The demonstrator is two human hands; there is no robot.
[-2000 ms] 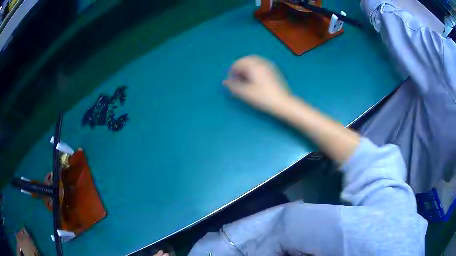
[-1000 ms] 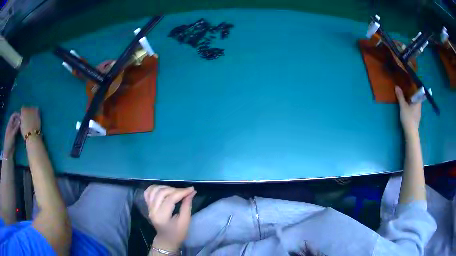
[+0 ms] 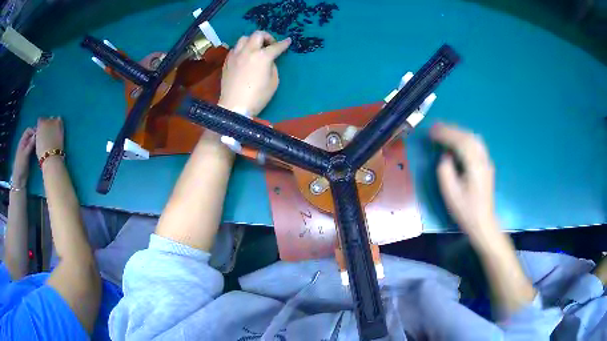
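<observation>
A black three-arm frame [image 3: 339, 166] lies on a reddish-brown jig [image 3: 306, 233] in front of me, with an orange-tan disc under its hub and white tabs beside its arms. The jig overhangs the bench's front edge. My left hand [image 3: 249, 73] is beyond the frame's left arm, its index fingertip at the lower edge of the small black parts [image 3: 289, 20]; what is under the fingers is hidden. My right hand [image 3: 467, 176] is blurred, to the right of the jig, with thumb and fingers apart and nothing visible in it.
A second jig [image 3: 186, 100] with a black frame [image 3: 150, 83] stands at the left, beside my left forearm. A person in blue sits at the far left, with hands [image 3: 46, 136] on the green bench [image 3: 526, 86]. Another person's arm shows at the lower right edge.
The jig and frame formerly at the right are now in front of me. My left hand has moved from my lap to the black parts. My right hand has let go of the jig.
</observation>
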